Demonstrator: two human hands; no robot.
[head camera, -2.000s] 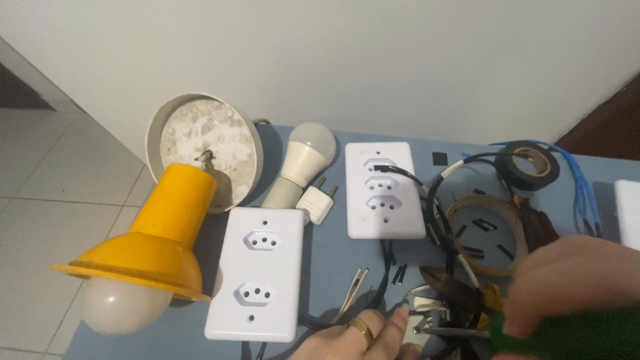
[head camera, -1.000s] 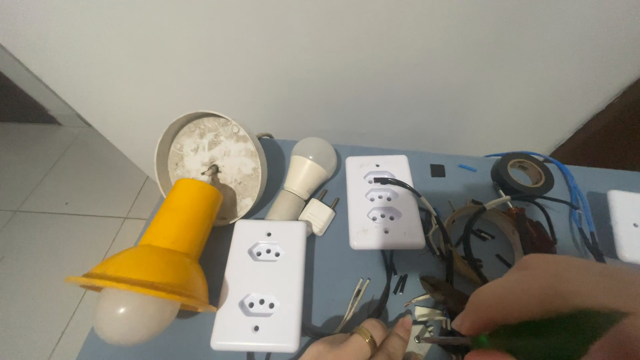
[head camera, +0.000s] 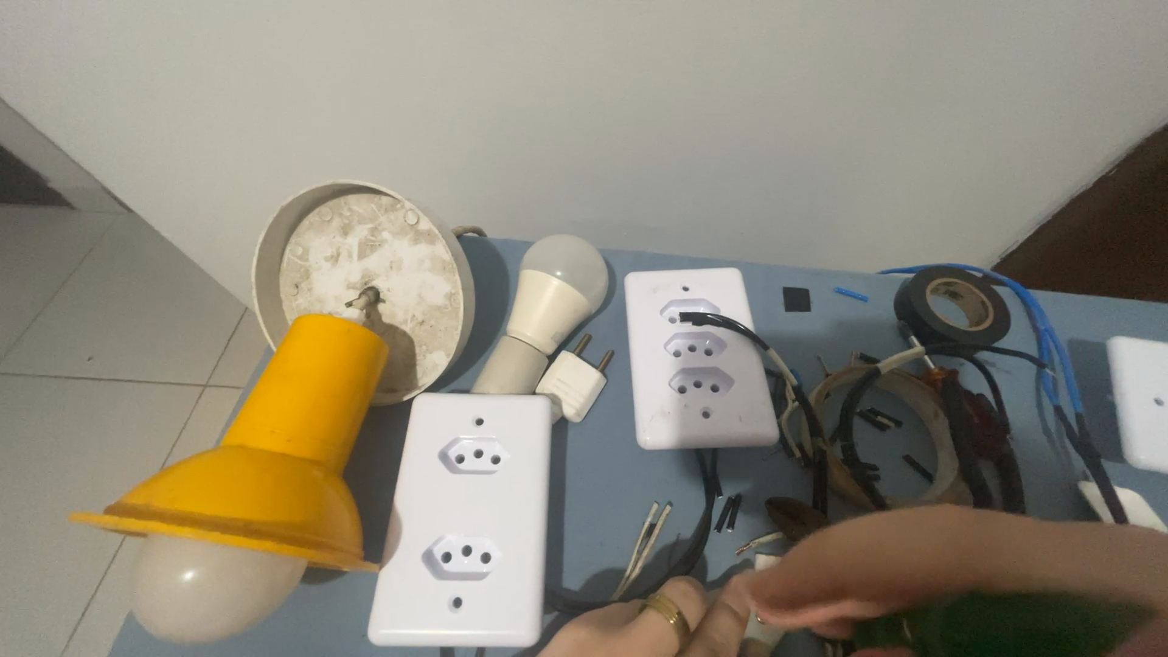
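Note:
My left hand (head camera: 652, 630), with a gold ring, is at the bottom edge with its fingertips against a small white part (head camera: 765, 563), mostly covered. Over that part reaches my right hand (head camera: 912, 566), its palm around a green handle (head camera: 1004, 625); the tool's working end is hidden. Beside the fingers a stripped wire end (head camera: 759, 544) shows. Left of my left hand lies a white two-socket plate (head camera: 456, 511), with black wires (head camera: 695, 547) running to its right. A three-socket plate (head camera: 698, 401) lies farther back.
A yellow lamp (head camera: 306, 392) with a bulb leans by a round white base (head camera: 365, 265) at left. An LED bulb (head camera: 557, 292) and white plug (head camera: 573, 383) lie behind the plates. Black tape (head camera: 990, 310), blue wires (head camera: 1049, 338), a tape ring (head camera: 821, 411) and another white plate (head camera: 1136, 401) are at right.
My right hand has come over the small white part and now hides more of it and of the tool. My left hand stays close beside it.

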